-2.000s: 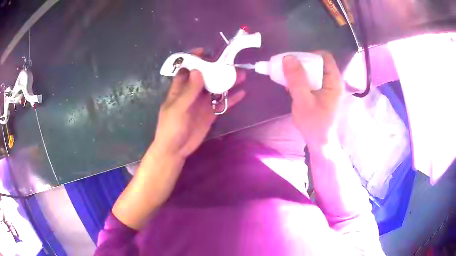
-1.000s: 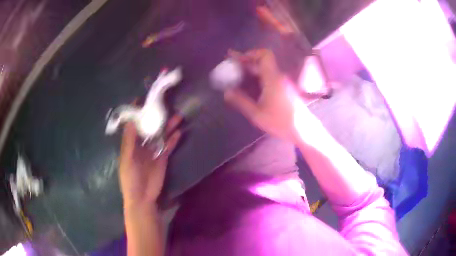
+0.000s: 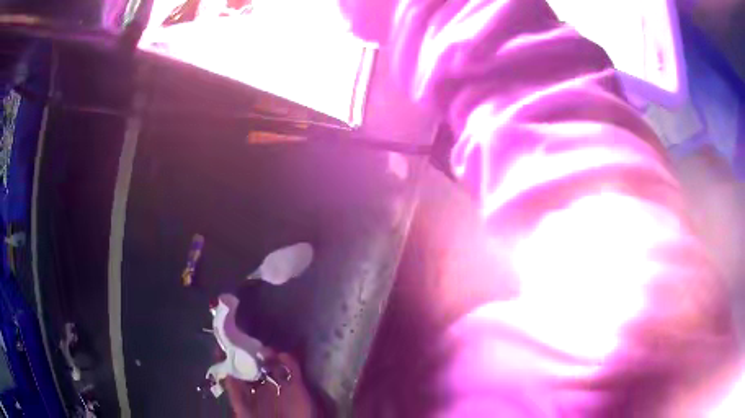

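A white toy scooter (image 3: 237, 355) is at the lower left of the view, with its small red tail light at the upper end. My left hand (image 3: 274, 396) holds it from below; the fingers are partly behind the scooter and the wrist is cut off by the bottom edge. The white glue bottle (image 3: 287, 263) lies on the dark belt (image 3: 171, 180), its thin nozzle towards the left. My right hand is not in view; its pink-lit sleeve reaches up to the top edge.
A purple and yellow packet (image 3: 193, 261) lies left of the bottle. Orange sticks (image 3: 276, 137) and a dark cable (image 3: 384, 146) are farther up. A pale strip (image 3: 121, 269) crosses the belt. Blurred white scooters (image 3: 72, 351) are at the far left. A glaring white panel (image 3: 269, 57) is at the top.
The view has swung to the right. The bottle has left my right hand and lies on the belt. My right arm now reaches up out of the picture. My left hand still holds the scooter.
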